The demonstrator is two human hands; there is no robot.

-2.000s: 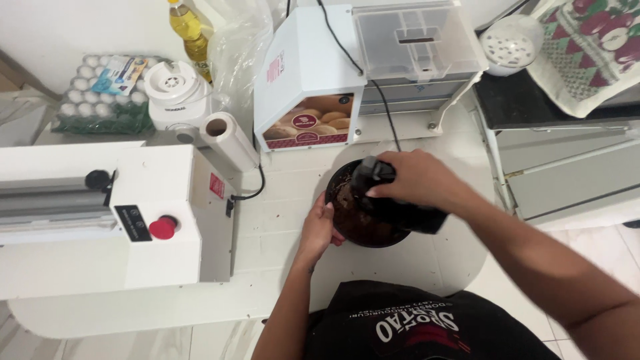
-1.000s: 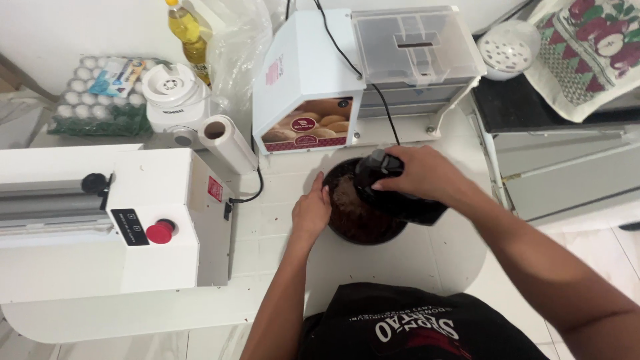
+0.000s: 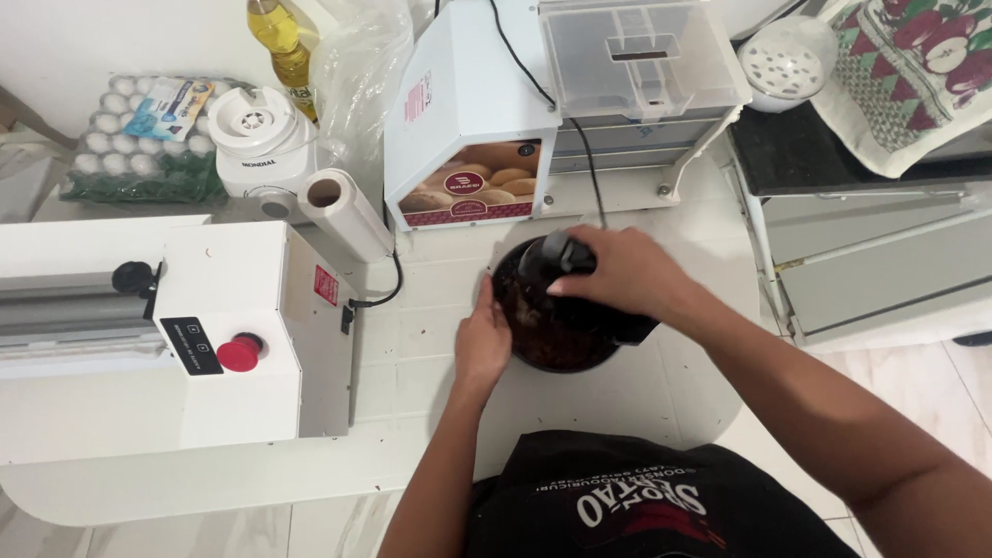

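Observation:
A dark round bowl [image 3: 562, 360] with a dark brown mixture in it stands on the white table near the middle of the view. My right hand [image 3: 620, 271] grips a black electric hand mixer [image 3: 573, 302], held over the bowl so that its body hides much of the contents. The mixer's beaters cannot be made out. A black cord [image 3: 595, 174] runs up from behind my right hand. My left hand [image 3: 482, 345] rests against the bowl's left rim, fingers along its outer side.
Left stands a white roller machine [image 3: 232, 310] with a red button. Behind are a plastic-film roll [image 3: 349, 217], blender base [image 3: 260, 147], egg tray [image 3: 116, 147], oil bottle [image 3: 283, 46] and light-blue machine [image 3: 469, 116] with a clear-lidded box [image 3: 643, 62]. A black-topped stand [image 3: 806, 155] is at right.
The mixer has shifted and turned a little over the bowl with my right hand. My left hand stays at the bowl's left side, slightly lower on the rim than two seconds ago is not clear.

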